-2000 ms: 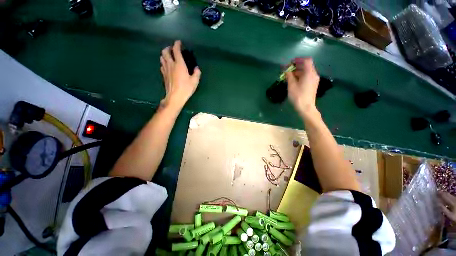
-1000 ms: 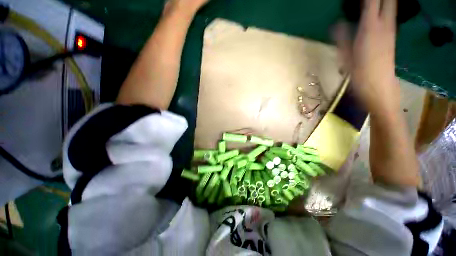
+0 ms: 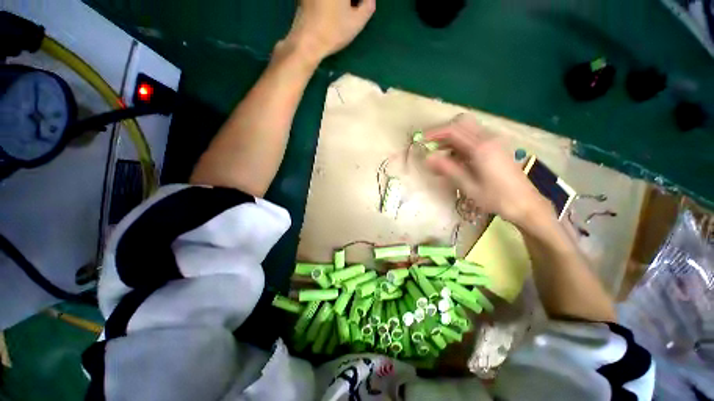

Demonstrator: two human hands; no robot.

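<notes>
My right hand (image 3: pixel 477 160) is over the cardboard work sheet (image 3: pixel 344 180), blurred, with a green battery cell (image 3: pixel 427 142) at its fingertips and a thin wire trailing from it. My left hand (image 3: pixel 333 23) is at the top edge over the green belt, partly cut off, with a bit of something black at its fingers. A heap of green battery cells (image 3: pixel 384 305) lies on the sheet near my body. Thin contact leads (image 3: pixel 467 205) lie beside the yellow pad sheet (image 3: pixel 501 254). A black housing (image 3: pixel 589 81) on the belt has a green piece on it.
More black housings (image 3: pixel 645 83) lie on the green belt (image 3: pixel 517 70). At left are a pressure gauge (image 3: pixel 35 116), a yellow tube (image 3: pixel 82 70) and a white box with a red lit switch (image 3: pixel 146 92). Clear packaging (image 3: pixel 677 290) lies at right.
The view has shifted. My right hand has come back from the belt to over the cardboard sheet, now with a green cell at its fingers. My left hand remains over the belt.
</notes>
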